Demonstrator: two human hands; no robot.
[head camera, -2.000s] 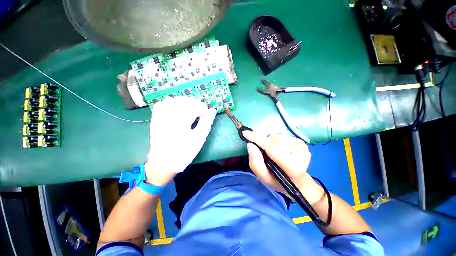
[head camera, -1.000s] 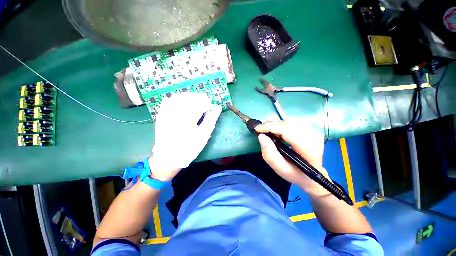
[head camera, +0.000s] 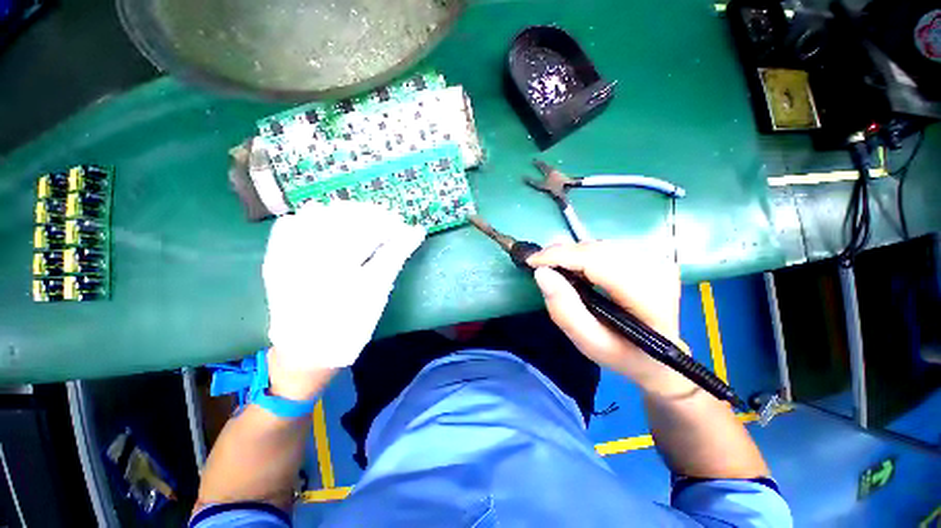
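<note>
A green and white PCB panel (head camera: 371, 144) lies tilted on a worn support block (head camera: 249, 182). My left hand (head camera: 335, 278), in a white glove with a dark spot, is at the panel's lower left edge; its fingertips are bunched, and what they hold is hidden. No solder wire can be made out beside it. My right hand (head camera: 614, 299), bare, holds the black soldering iron (head camera: 645, 335) like a pen. Its brownish tip points at the panel's lower right corner; I cannot tell if it touches.
Round grey hood (head camera: 294, 46) above the panel. Black dross tray (head camera: 552, 88) and cutters (head camera: 609, 184) to the right. Board with yellow and black components (head camera: 72, 235) at far left. Soldering station with yellow sponge (head camera: 788, 99) at upper right. Green mat (head camera: 155, 330) ends near my body.
My left hand has moved left along the panel's lower edge, baring more of the panel. The iron has swung to a flatter angle, its tip still near the corner. The thin wire no longer shows.
</note>
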